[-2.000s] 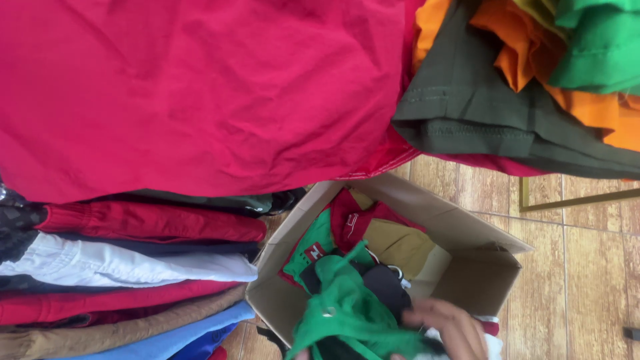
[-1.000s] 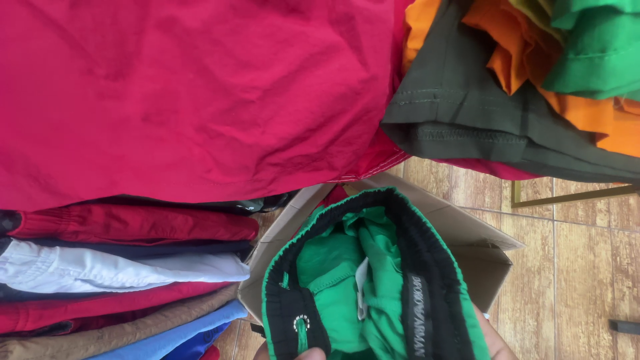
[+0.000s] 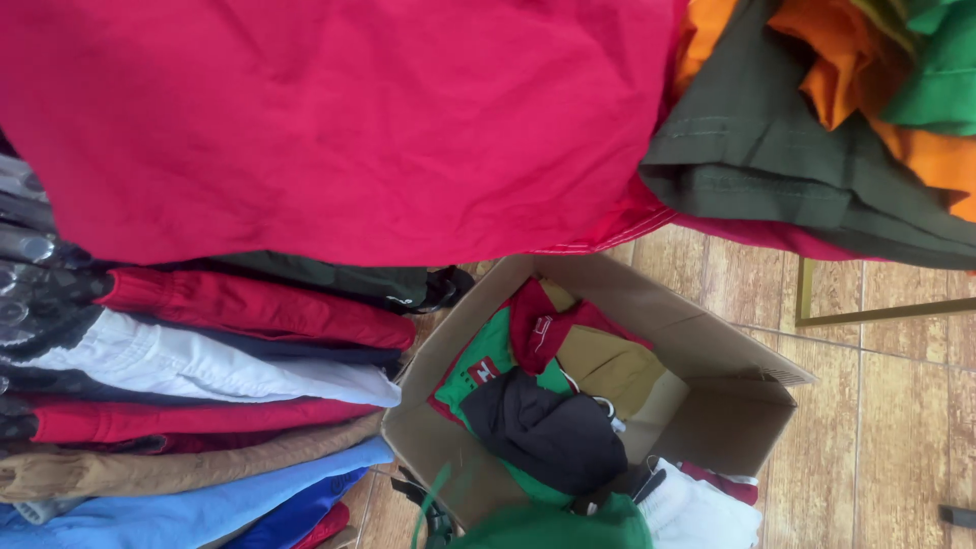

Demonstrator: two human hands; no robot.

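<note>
Neither of my hands shows in the view now. A green garment (image 3: 560, 528), blurred, is at the bottom edge over the near side of an open cardboard box (image 3: 724, 415); whether a hand holds it is hidden. Inside the box lie a black garment (image 3: 545, 431), a green garment with a red patch (image 3: 476, 370), a red garment (image 3: 537, 328) and a tan garment (image 3: 610, 366). A white garment (image 3: 698, 507) and a dark red one (image 3: 720, 482) are at the box's lower right.
A large red cloth garment (image 3: 343, 130) fills the upper view. Dark green shorts (image 3: 762, 152) and orange garments (image 3: 831, 61) are at upper right. Clothes on clear hangers (image 3: 27, 248) line the left, among them white shorts (image 3: 221, 362). A metal frame leg (image 3: 884, 313) stands on the tiled floor (image 3: 900, 427).
The green shorts with the black waistband, held open by my hands one second ago, no longer cover the box. The box's contents show again, and my hands have left the view.
</note>
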